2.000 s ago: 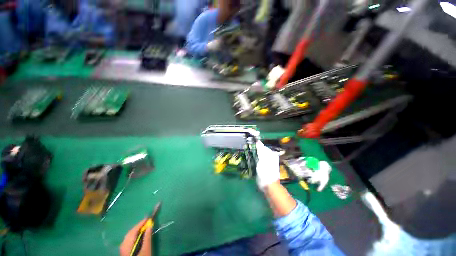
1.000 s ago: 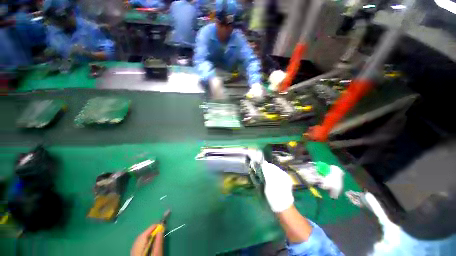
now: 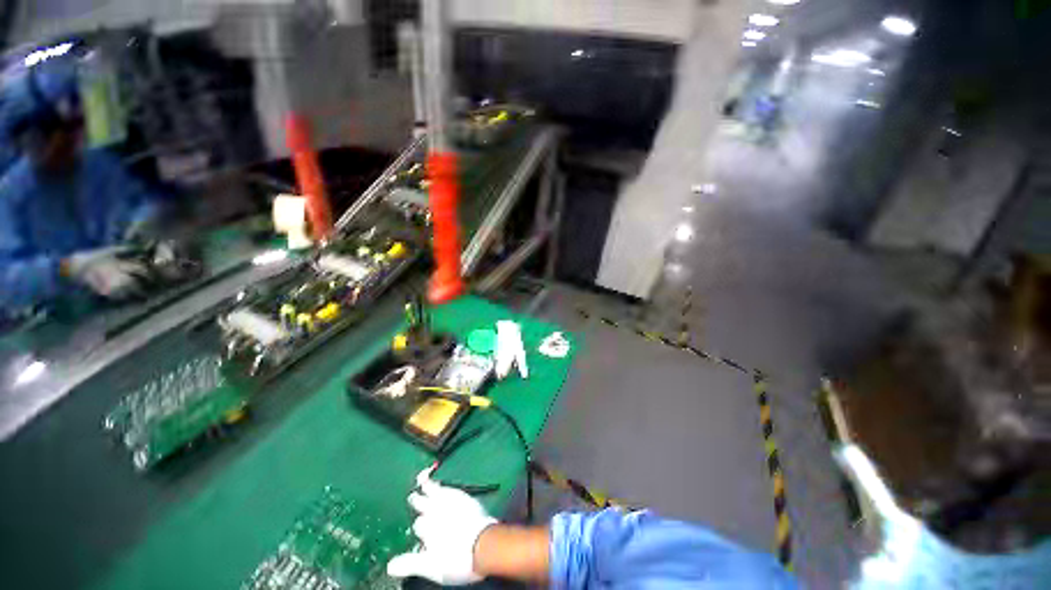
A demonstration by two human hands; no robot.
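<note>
My right hand (image 3: 447, 536), in a white glove, is low in the centre, its thumb and fingers apart with nothing visible between them. The thumb is close to the right edge of a green circuit board (image 3: 323, 542), cut off by the bottom edge of the picture. Dark-handled side cutters (image 3: 467, 489) lie just beyond my fingers; I cannot tell whether they touch. A soldering iron with a yellow grip (image 3: 459, 398) rests in the black stand (image 3: 390, 417), beside a yellow sponge (image 3: 433, 417). My left hand is out of view.
A green-capped container (image 3: 481, 341), a spare white glove (image 3: 509, 349) and small silvery parts (image 3: 554, 345) lie right of the stand. The conveyor carries a green board (image 3: 179, 413) and bulkier units (image 3: 311, 302). A red-sleeved post (image 3: 444, 225) stands beyond. A person in blue (image 3: 69, 219) works opposite.
The view has swung right. My right hand has let go of the silvery unit, which is no longer seen. My left hand and its yellow-black tool have left the picture. A green board now shows on the mat.
</note>
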